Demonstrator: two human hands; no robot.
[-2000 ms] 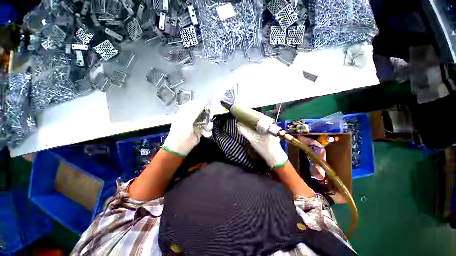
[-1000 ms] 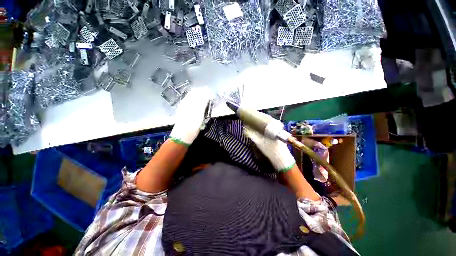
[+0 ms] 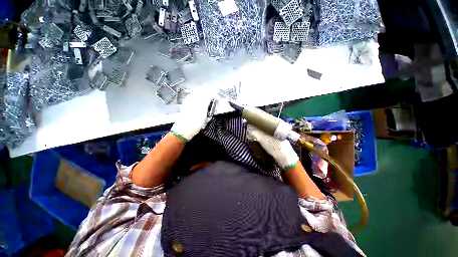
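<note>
My left hand [image 3: 193,116], in a white glove with a green cuff edge, holds a small dark metal part [image 3: 212,107] at the table's front edge; the fingers hide most of it. My right hand [image 3: 275,147], gloved alike, holds the grey-beige air driver [image 3: 262,120]. The driver's dark tip points up and left, a little right of the part and apart from it. A small cluster of silver screws or pins [image 3: 230,92] lies just beyond the tip. Striped cloth [image 3: 232,139] lies below both hands.
Dark perforated parts [image 3: 104,47] and silver heaps [image 3: 232,31] cover the table's far side. Several loose parts [image 3: 165,93] and a dark plate [image 3: 314,74] lie nearer. A hose [image 3: 355,188] curves down right. Blue bins [image 3: 68,188] and a cardboard box [image 3: 342,168] stand below.
Since the earliest frame, the driver and my right hand have shifted right and slightly down. The part in my left hand has turned more edge-on. The view has also shifted slightly.
</note>
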